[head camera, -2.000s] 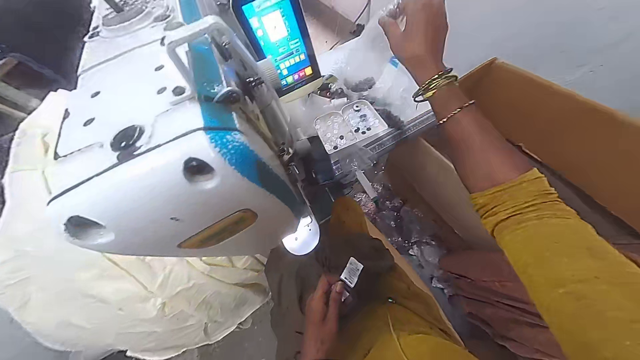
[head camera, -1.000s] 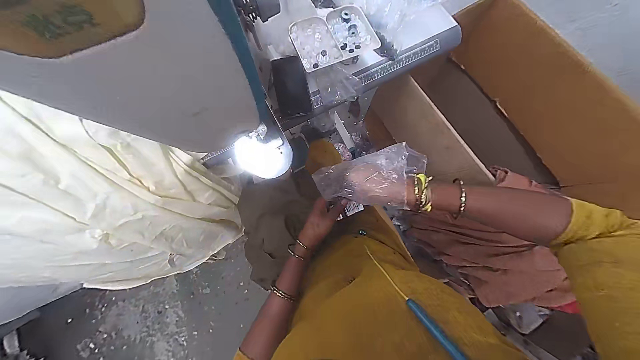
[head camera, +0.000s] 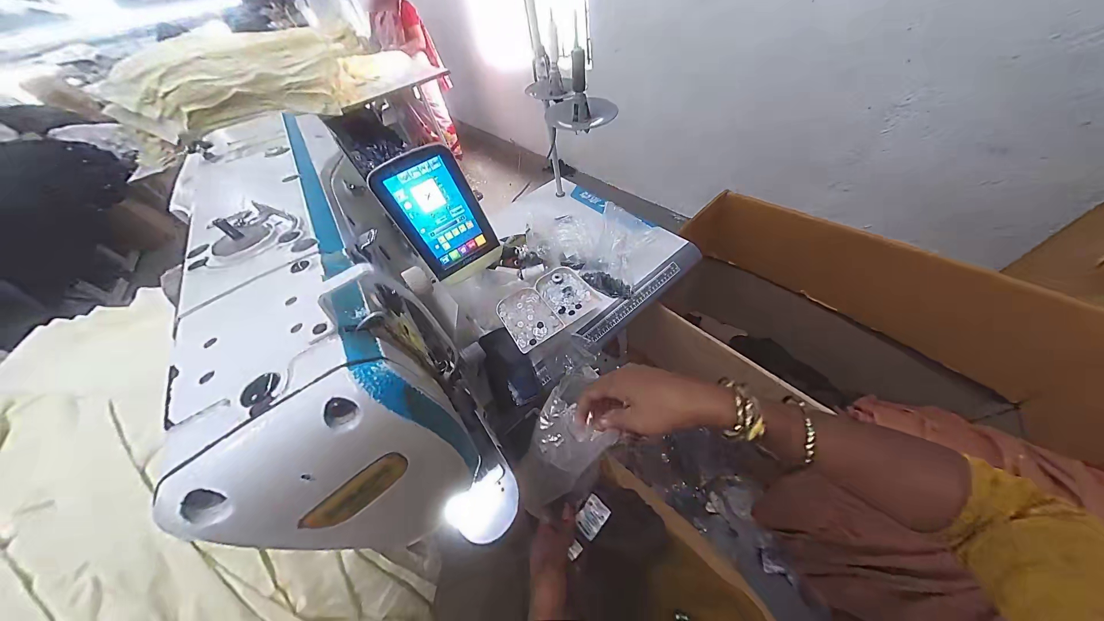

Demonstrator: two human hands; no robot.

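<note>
My right hand (head camera: 642, 401), with metal bangles at the wrist, has its fingertips at a clear plastic bag (head camera: 565, 431) just right of the sewing machine's lamp (head camera: 483, 509). The fingers are bent and look closed on the bag's upper edge. Below the bag, my left hand (head camera: 552, 548) is on dark cloth (head camera: 625, 543) beside a white printed label (head camera: 592, 517); the hand is dim and partly hidden, so its grip is unclear. The white and blue sewing machine head (head camera: 293, 414) fills the left centre.
A two-part white tray (head camera: 543, 306) of buttons stands on the machine table, near a lit control screen (head camera: 435, 211) and a thread stand (head camera: 556, 112). A large cardboard box (head camera: 862, 319) is at right, pale cloth (head camera: 69, 466) at left. Another person (head camera: 410, 52) stands in the background.
My right hand came down from the upper right to the plastic bag beside the lamp. One second ago it was inside or behind the bag, close to my left hand. The view has swung up.
</note>
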